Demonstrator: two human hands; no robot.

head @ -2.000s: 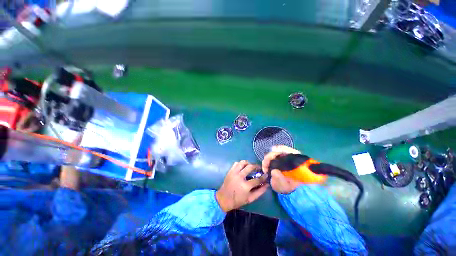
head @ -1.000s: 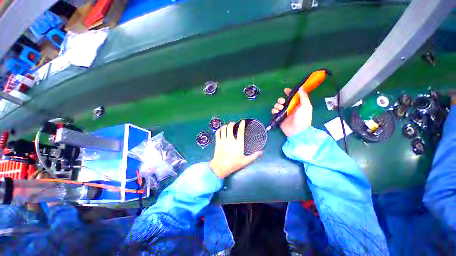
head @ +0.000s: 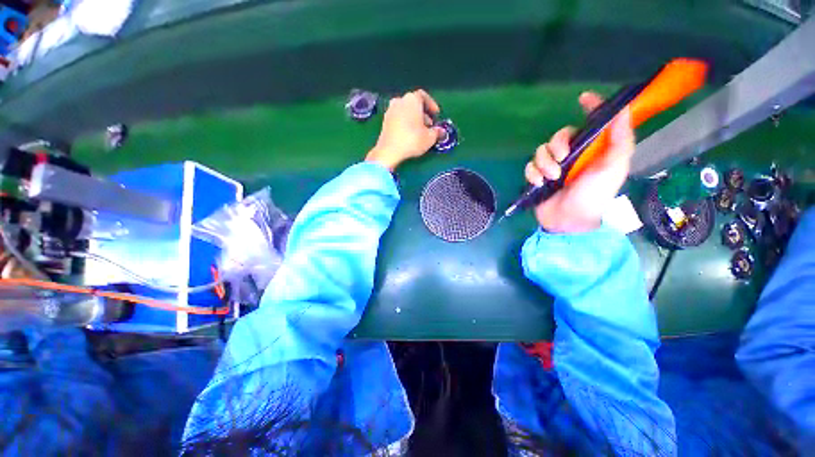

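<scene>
My left hand reaches forward over the green bench. Its thumb and fingers close on the left side of a small round dark-and-shiny unit; the fingers partly cover it. Another such unit lies to the left of the hand. My right hand holds a black-and-orange electric screwdriver, its thin tip pointing down-left beside the dish. The round grey mesh-like dish lies between my forearms, with dark screws heaped at its upper right.
A crumpled clear bag and blue box stand left. At right are a grey metal bar, white paper, a dark round tray and several dark parts. A blue sleeve shows at the right edge.
My left hand has left the dish and moved forward to the round unit. My right hand still holds the screwdriver, now larger in view. My left sleeve covers where two units lay.
</scene>
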